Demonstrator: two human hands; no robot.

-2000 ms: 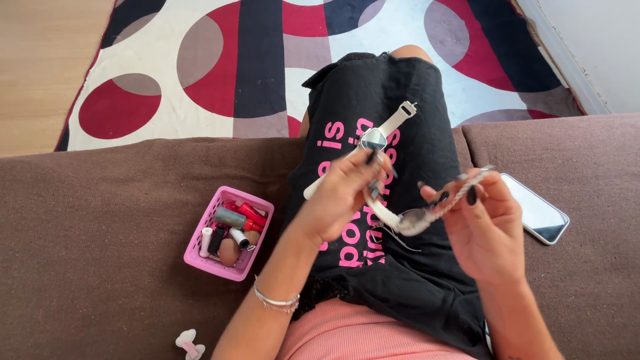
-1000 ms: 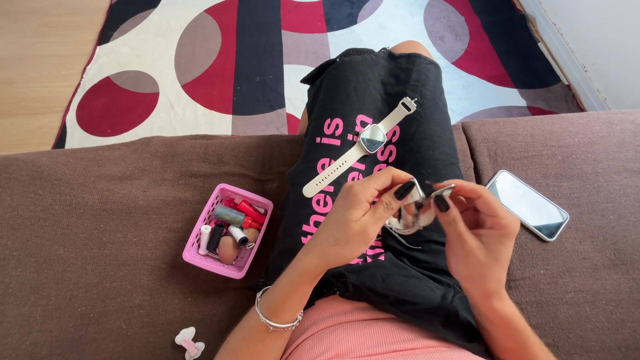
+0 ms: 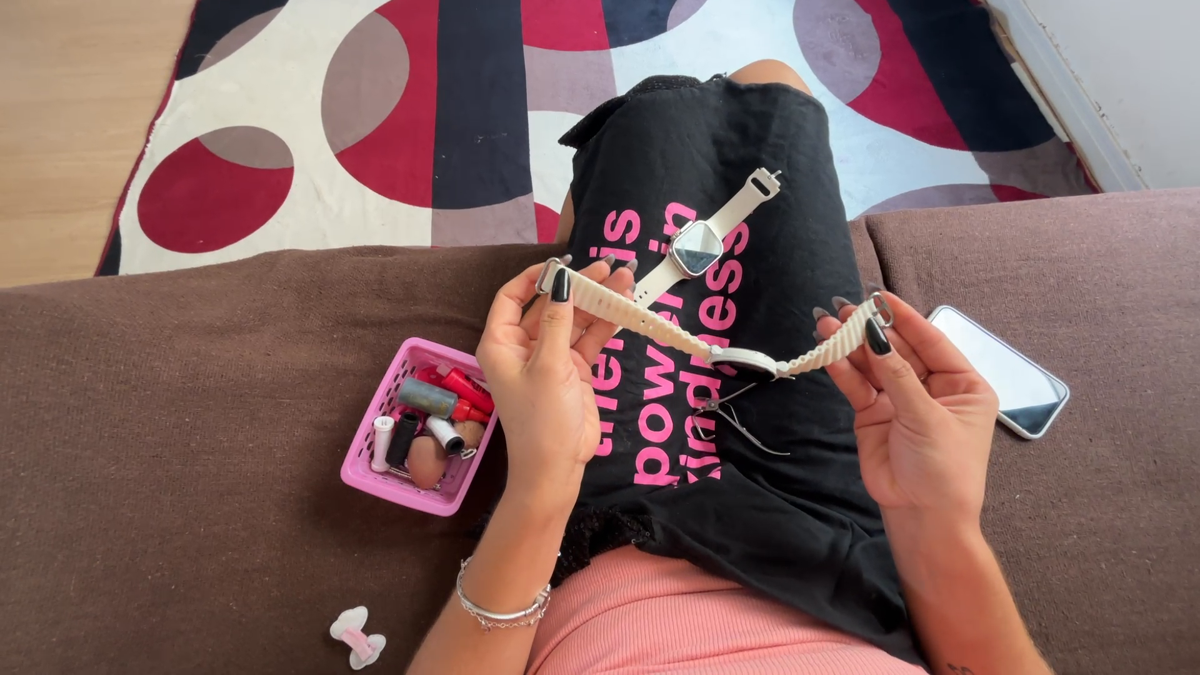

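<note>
My left hand [image 3: 548,375] pinches one end of a cream ribbed watch strap, near its metal buckle. The other end is pinched in my right hand [image 3: 914,403], beside a metal loop. Between them the round-cased wristwatch [image 3: 743,363] hangs in a shallow V above my lap. A second watch [image 3: 697,249], with a squarish case and a pale smooth band, lies on the black printed cloth [image 3: 797,169] over my legs; my left fingers partly overlap its lower band. Small metal cuticle nippers [image 3: 736,422] rest on the cloth below the held watch.
On the brown sofa [image 3: 169,422], a pink plastic basket [image 3: 354,469] with nail polish bottles and other small items stands left of my lap. A white-and-pink bow-shaped item [image 3: 357,638] lies nearer me. A smartphone [image 3: 1017,375] lies at the right. Beyond is a patterned rug [image 3: 478,122].
My hands were close together around the cream-strapped watch one second ago; they have moved apart, and its strap is now spread out between them. The watch on the cloth stays in place.
</note>
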